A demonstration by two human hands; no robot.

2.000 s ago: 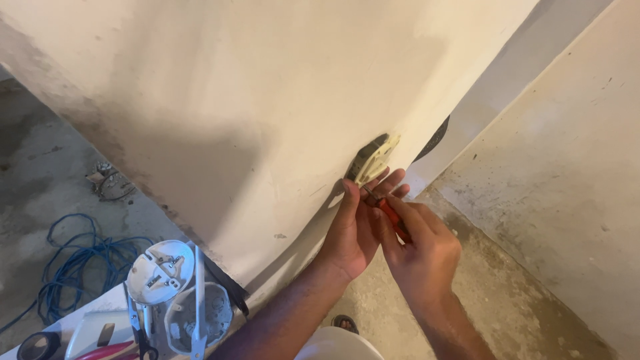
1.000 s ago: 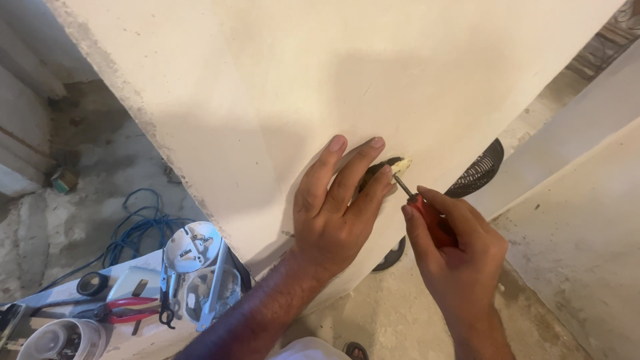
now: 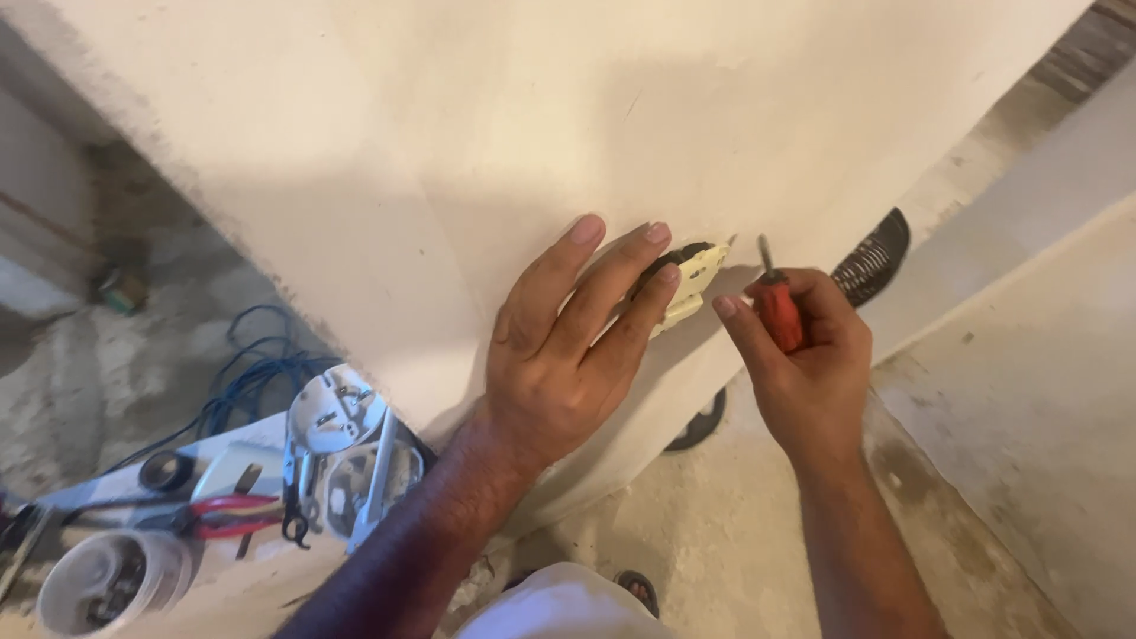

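Note:
A cream plastic electrical fitting (image 3: 697, 280) sits at a dark opening in the pale plastered wall (image 3: 515, 115). My left hand (image 3: 568, 346) lies spread against the wall, its fingertips at the fitting's left side and one finger touching it. My right hand (image 3: 799, 346) grips a screwdriver with a red handle (image 3: 779, 315), just right of the fitting. The screwdriver's tip points up and stands apart from the fitting. How the fitting is fastened cannot be seen.
At lower left a ledge holds red-handled pliers (image 3: 235, 515), a roll of black tape (image 3: 166, 470), a plastic tub (image 3: 115, 581) of small parts and a round white fixture (image 3: 335, 410). Blue cable (image 3: 257, 373) lies coiled on the floor. A black fan-like grille (image 3: 874, 257) shows behind the wall.
My left hand, earlier cupped below the fitting, now lies flat beside it. The screwdriver's tip, at the fitting one second ago, has come away, and more of the fitting shows.

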